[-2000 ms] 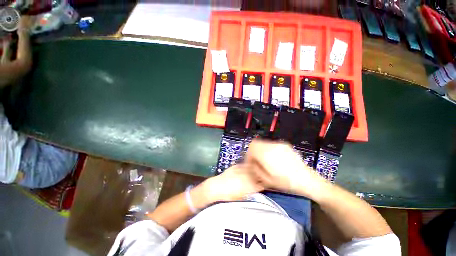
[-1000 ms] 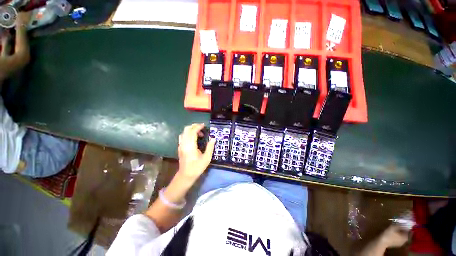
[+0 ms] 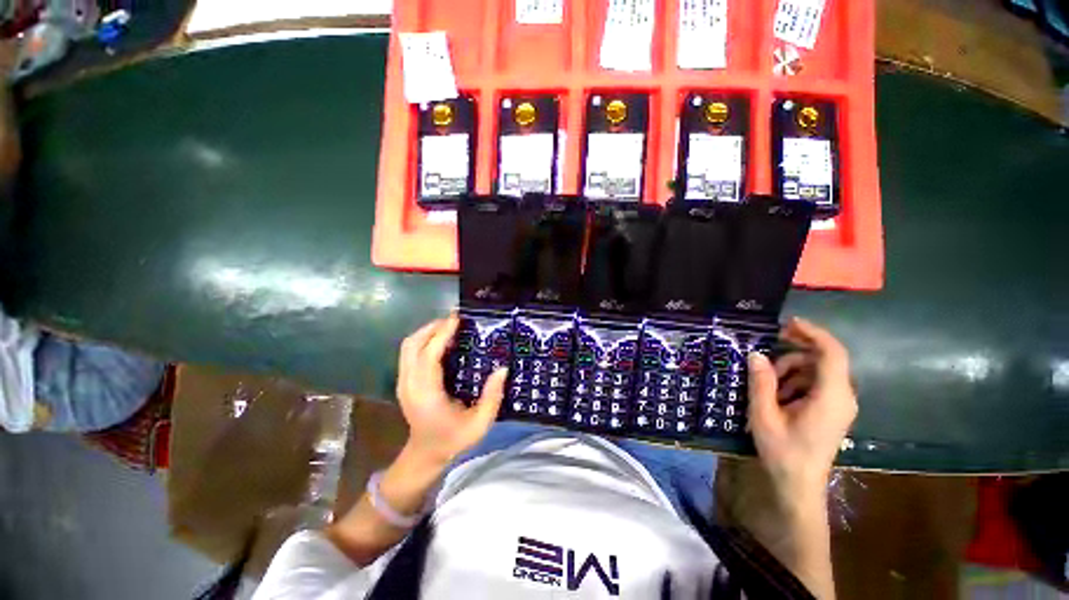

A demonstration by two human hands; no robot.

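Several open flip phones (image 3: 604, 375) stand side by side in a tight row at the bench's front edge, glossy black lids up, white-lit keypads toward me. Their lid tops overlap the front of the red-orange tray (image 3: 410, 240). My left hand (image 3: 446, 387) grips the left end of the row, thumb on the leftmost keypad. My right hand (image 3: 809, 399) grips the right end, thumb at the rightmost keypad's edge. In the tray's near pockets lie several black phone backs (image 3: 617, 147) with white labels and round yellow marks.
White paper slips (image 3: 429, 68) lie in the tray's far pockets. The green bench top (image 3: 223, 211) extends both sides. A white board (image 3: 281, 14) is at the back left. Another person's blue-clad leg (image 3: 88, 381) is at far left. Cardboard and clear plastic (image 3: 322, 457) lie below the bench edge.
My right hand has come back into view onto the row's right end. The phones, spaced and uneven a second ago, now sit closer together and straighter. The view has shifted closer.
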